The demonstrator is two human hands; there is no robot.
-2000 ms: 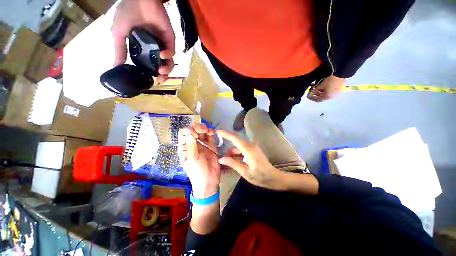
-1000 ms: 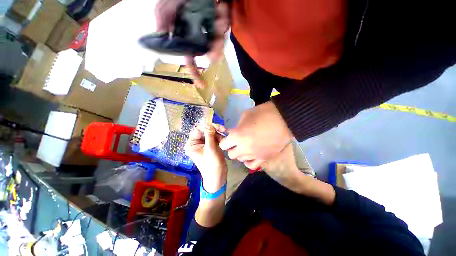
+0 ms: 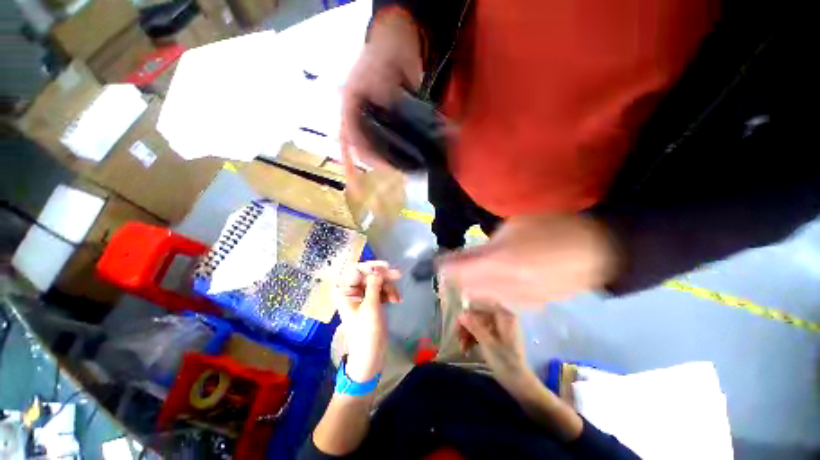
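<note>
My left hand, with a blue band at the wrist, is raised at the centre, palm up with curled fingers. Whether it holds something small cannot be told. My right hand is lower right of it, fingers bent and partly behind another person's blurred hand. Its contents cannot be made out. My two hands are apart. The other person's other hand holds a glossy black case above my left hand; its details are blurred.
The person in an orange top stands close in front. A blue crate with a spiral-edged sheet lies left of my left hand. Red crates, cardboard boxes and a bench edge are at left. White sheets lie lower right.
My hands have moved apart. The thin rod seen between them earlier no longer shows. The other person's empty-looking hand has reached in over my right hand, and the black case has moved right.
</note>
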